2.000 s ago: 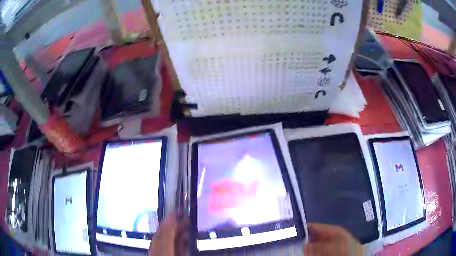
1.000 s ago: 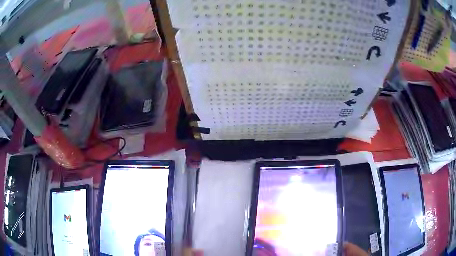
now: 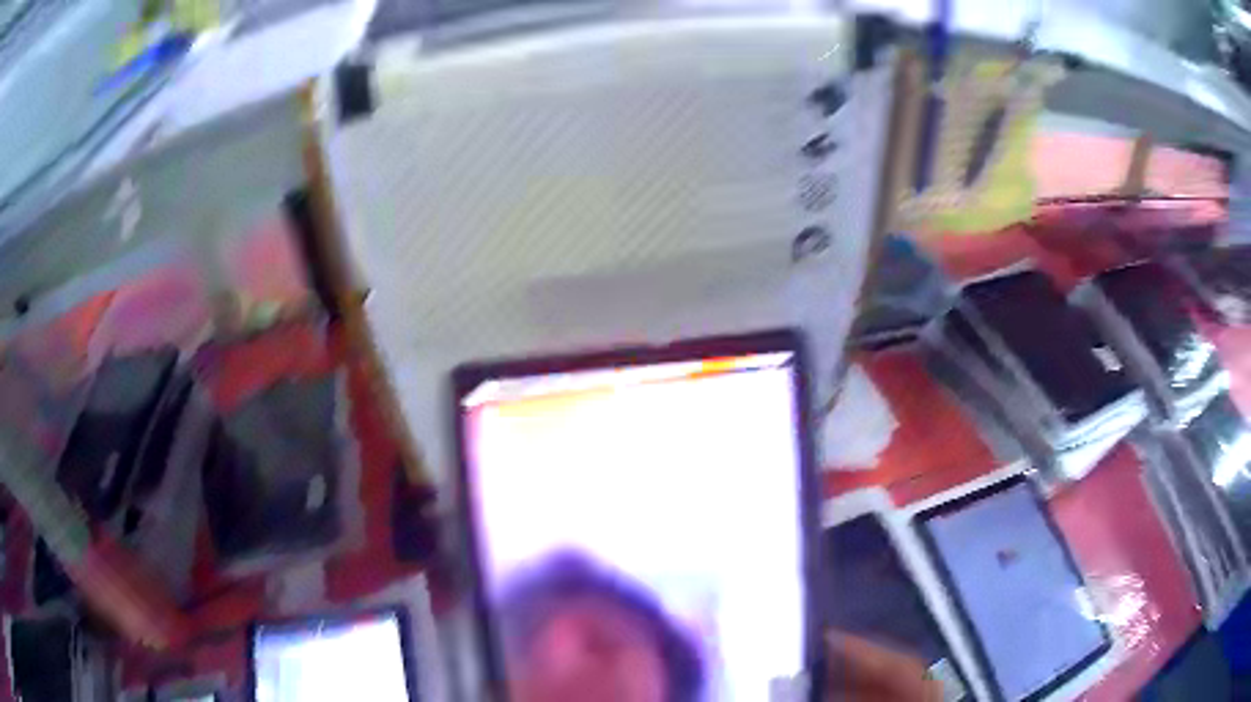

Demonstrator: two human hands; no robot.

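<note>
A tablet (image 3: 638,528) with a black border and a bright screen is raised upright before the white test chart (image 3: 590,206). Its screen shows a blurred live camera view of a person. My right hand (image 3: 885,672) is blurred and cut off by the bottom edge, at the tablet's lower right side, holding it. My left hand is not in view. The tablet's lower end is out of the picture.
A lit tablet (image 3: 334,661) lies at lower left, another (image 3: 1015,583) at right. A dark tablet (image 3: 885,583) lies between the raised one and the right one. Stacked tablets (image 3: 1050,343) stand at right, more dark tablets (image 3: 275,466) at left. Yellow card (image 3: 981,151) hangs beside the chart.
The tablet has come up off the bench and now covers the chart's lower part. Its screen view has changed. My left fingers have left the picture. The head view has shifted and tilted.
</note>
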